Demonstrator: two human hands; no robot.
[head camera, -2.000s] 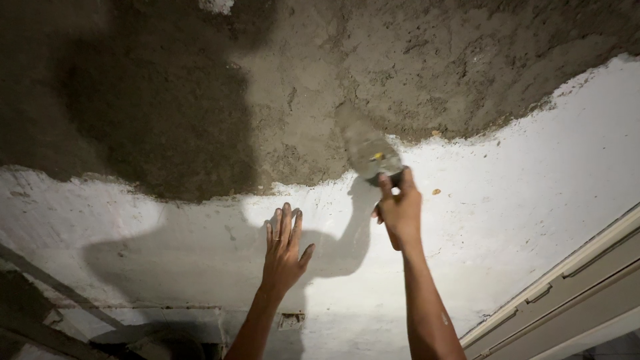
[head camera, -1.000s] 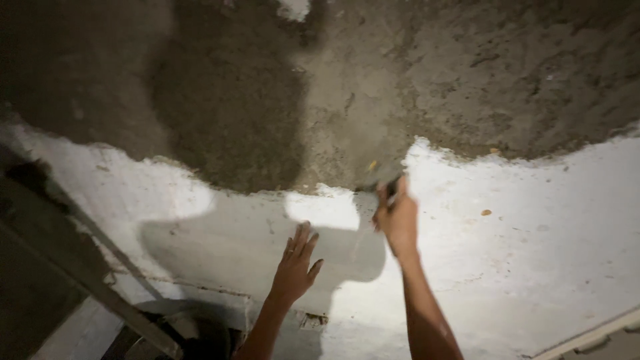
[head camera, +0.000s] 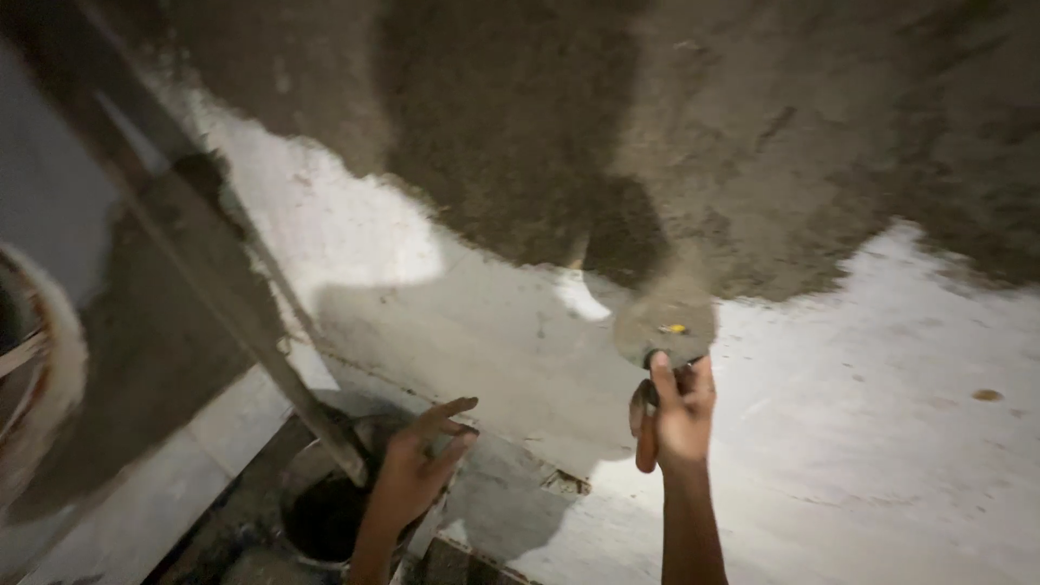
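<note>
A trowel with a rounded metal blade is in my right hand, its blade pointing up the wall at the lower edge of the rough grey mortar. Below the mortar the wall is white. My left hand holds nothing; its fingers are spread in front of the lower wall, left of my right hand and close to a dark bucket. Whether its fingertips touch anything cannot be told. Blur hides the blade's exact contact with the wall.
A long pole slants from the upper left down to the bucket. The rim of a round container shows at the far left. A ledge runs along the lower left, and a broken patch marks the wall's base.
The view has swung left and down, bringing in the bucket and the round container. My left hand, earlier flat against the white wall, is now turned with bent fingers. The trowel stays in my right hand.
</note>
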